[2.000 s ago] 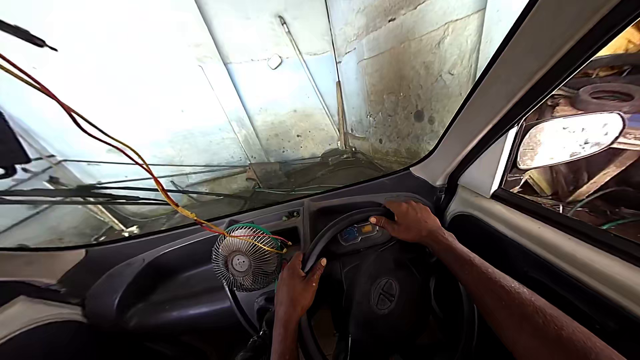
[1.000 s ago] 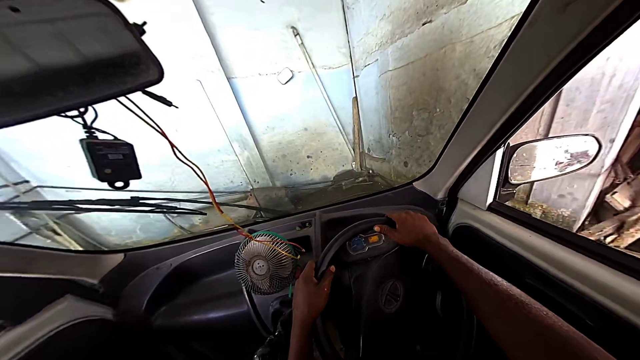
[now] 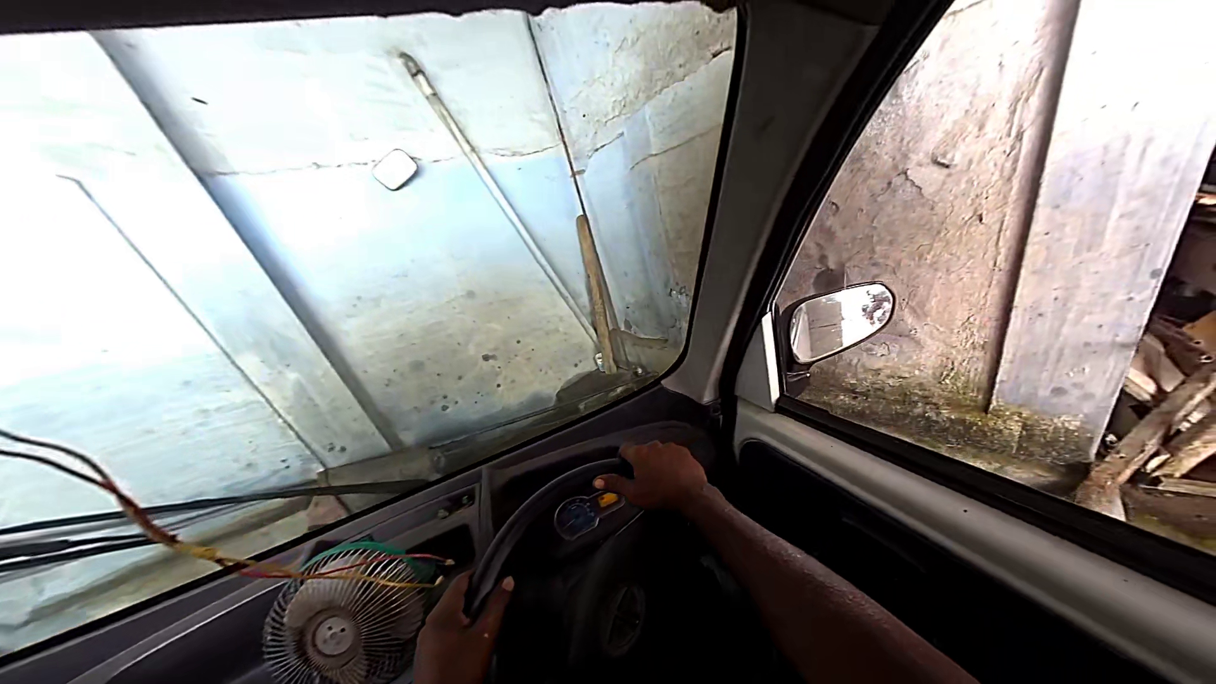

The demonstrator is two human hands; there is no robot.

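Both hands grip the black rim of a vehicle's steering wheel [image 3: 532, 505]. My left hand [image 3: 462, 627] is closed around the left part of the rim, its thumb lying over it. Higher up, my right hand [image 3: 659, 475] rests over the top right of the rim. Behind the wheel, between the hands, shows an instrument cluster [image 3: 587, 513] with a lit amber part. A small fan [image 3: 334, 635] with a wire guard stands on the dashboard just left of my left hand. Loose red and yellow wires [image 3: 171, 541] run across its top, with ends near that hand.
Beyond the windshield stands a stained wall [image 3: 456, 313] with a long pole [image 3: 503, 204] and a wooden handle [image 3: 597, 294] leaning there. A side mirror [image 3: 842, 321] sits outside the right window. Past a concrete pillar lies piled scrap wood [image 3: 1164, 418]. Wiper arms [image 3: 190, 503] cross the glass low at left.
The view has swung and tilted. Through the right window, the wall and pillar have come in where scrap and tyres showed before. Both hands remain on the wheel.
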